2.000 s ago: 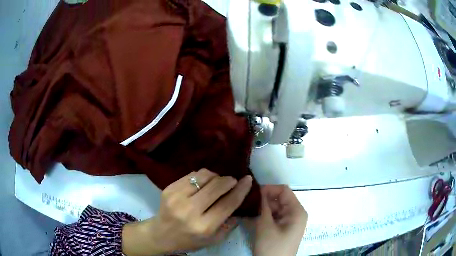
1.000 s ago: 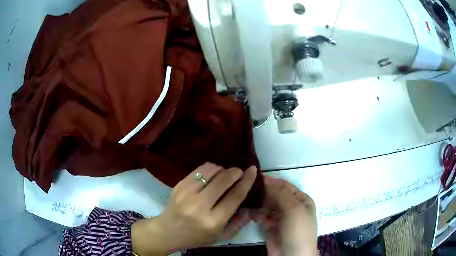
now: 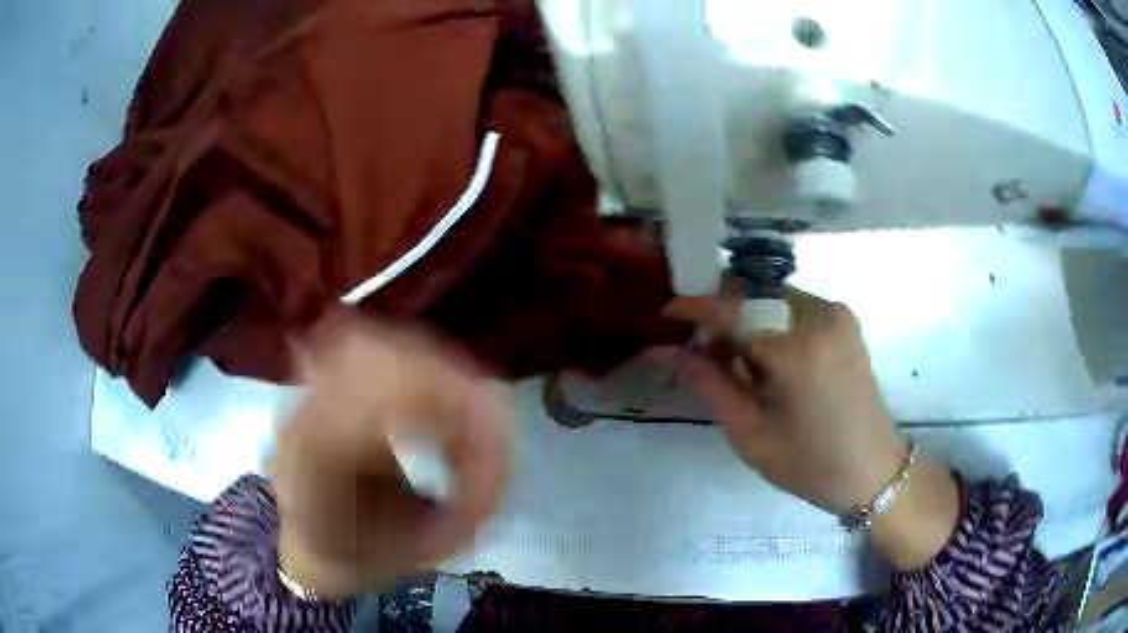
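Observation:
The rust-brown garment (image 3: 247, 161) lies bunched on the left, its right part running under the sewing machine head. A narrow white strip (image 3: 433, 235) lies curved on it. My right hand (image 3: 810, 402) is beside the needle area, its thumb and forefinger pinching the garment's right edge; the machine partly hides the fingers. My left hand (image 3: 390, 451) is blurred just below the garment's lower edge, with a pale spot between its fingers that I cannot identify. Whether it holds cloth cannot be told. The needle and presser foot are hidden.
The white-grey machine head (image 3: 915, 111) fills the upper right. Its thread tension assembly (image 3: 823, 161) and a second dark spring with a pale knob (image 3: 764, 278) stick out above my right hand. The white table (image 3: 643, 532) has ruler markings near its front edge.
The garment's lower right corner has moved up toward the needle. My right hand has moved up and right with it. My left hand has come off the corner and moved left.

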